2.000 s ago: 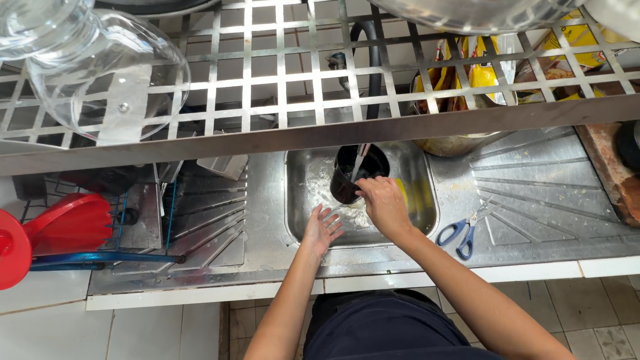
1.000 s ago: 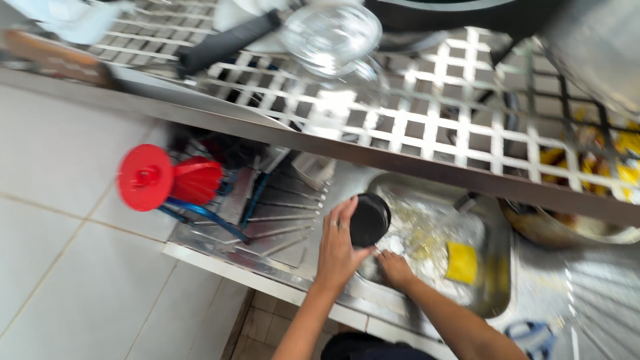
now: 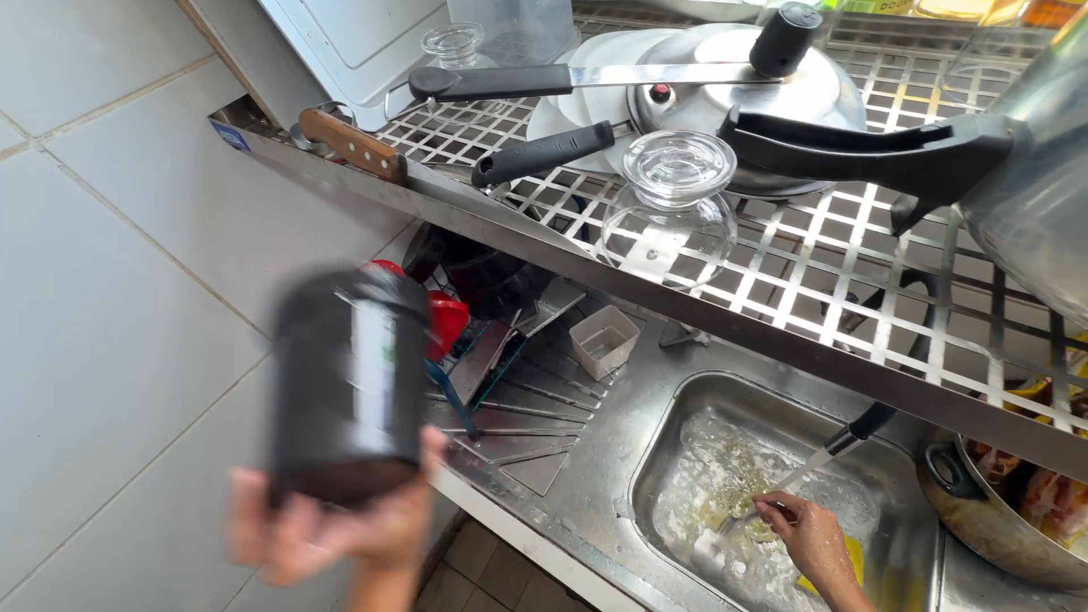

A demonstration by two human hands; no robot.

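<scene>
My left hand [image 3: 340, 527], blurred, holds a black cylindrical container [image 3: 348, 382] up in front of the tiled wall, left of the counter. The container is blurred too, with its dark end resting on my fingers. Over the steel sink [image 3: 650, 476], my right hand [image 3: 803, 531] pinches a thin utensil, whose far end cannot be made out, in the water stream from the black-ended faucet [image 3: 850, 433]. Foamy residue lies on the sink bottom, and a yellow sponge [image 3: 852, 561] is partly behind my right hand.
A perforated metal shelf [image 3: 790, 297] crosses above the sink, holding a wooden-handled knife [image 3: 353, 144], a pot lid [image 3: 731, 68] and glassware [image 3: 671, 204]. A dish rack with red items [image 3: 446, 323] and a beige square container [image 3: 605, 340] are left of the sink; a pot [image 3: 1003, 518] is right.
My left hand has raised the black container from the sink's left edge to in front of the wall. My right hand remains at the sink. The view has turned toward the left.
</scene>
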